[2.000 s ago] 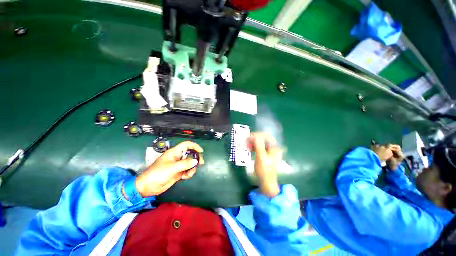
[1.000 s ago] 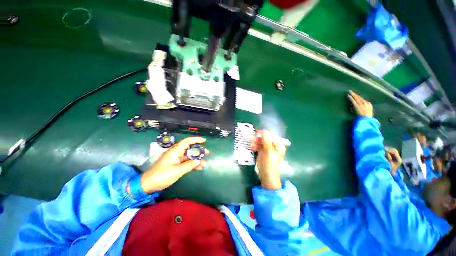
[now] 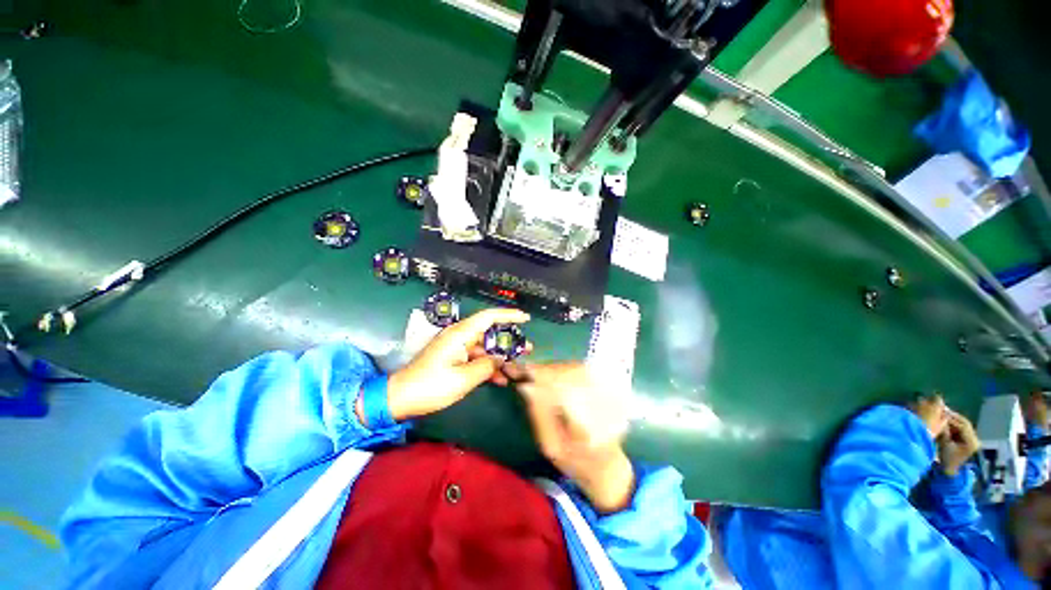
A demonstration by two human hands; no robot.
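My left hand [image 3: 456,367] holds a round black module [image 3: 505,341] with a pale centre between thumb and fingers, in front of the test fixture [image 3: 513,274]. My right hand [image 3: 573,417] is blurred, its fingertips close to the module's lower right edge. A small dark tip shows at those fingertips; I cannot tell if it is tweezers. The label sheet [image 3: 615,337] with rows of tiny marks lies right of the fixture's front, partly behind my right hand. The clear block [image 3: 546,217] sits under the pale green plate [image 3: 534,127].
Several modules [image 3: 337,228] lie left of the fixture, one [image 3: 441,307] by a white paper [image 3: 422,332]. A black cable [image 3: 248,211] runs left. A white card [image 3: 641,250] lies right of the fixture. A red grip [image 3: 890,32] is above. A co-worker's blue sleeve [image 3: 887,473] is at right.
My right hand has moved left from the label sheet to the module in my left hand. The view has shifted, and the co-worker's outstretched arm has drawn back.
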